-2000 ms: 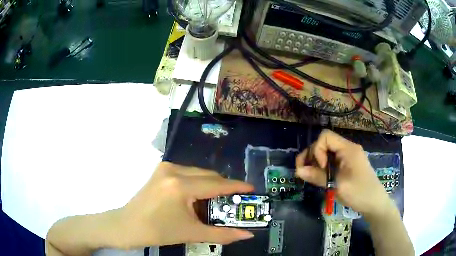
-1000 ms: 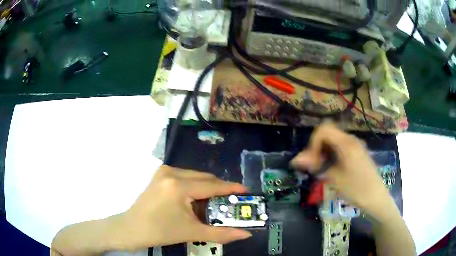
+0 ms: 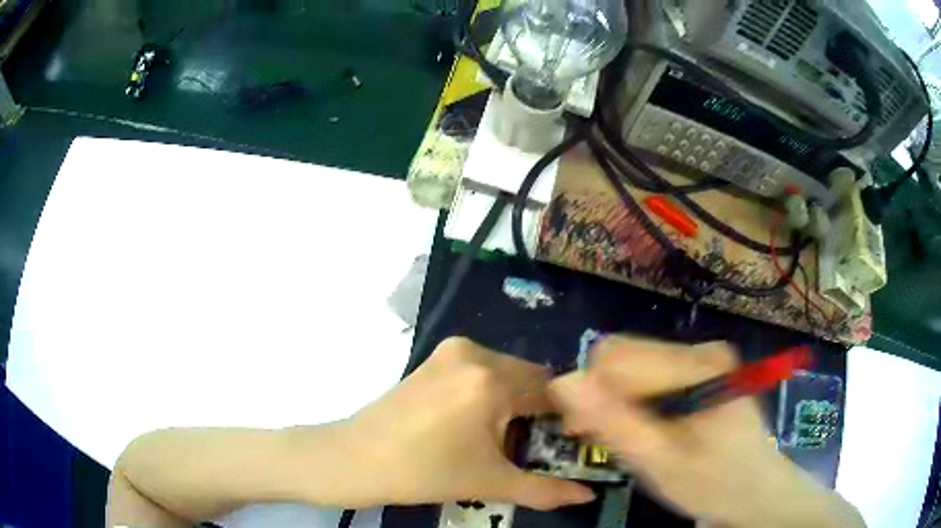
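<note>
The power adapter board (image 3: 552, 448) sits in its black case over the black test panel (image 3: 485, 299), low in the head view. My left hand (image 3: 444, 433) grips it from the left, thumb and fingers on its two long sides. My right hand (image 3: 671, 413), blurred, holds a red-and-black test pen (image 3: 748, 381) with its red end pointing up to the right. The right fingers are over the board and hide its right part and the pen's lower end. I cannot tell if the pen touches the board.
A glass bulb (image 3: 562, 41) in a white holder, black cables (image 3: 531, 196), a red clip (image 3: 672, 216) and a grey meter (image 3: 702, 144) stand behind the panel. A white sheet (image 3: 227, 299) lies left. A socket strip (image 3: 477, 514) is at the bottom, small boards (image 3: 132, 72) far left.
My right hand has moved left from over the green test board to the adapter board, and the pen now slants. The view has turned, so the bench things appear shifted right and tilted.
</note>
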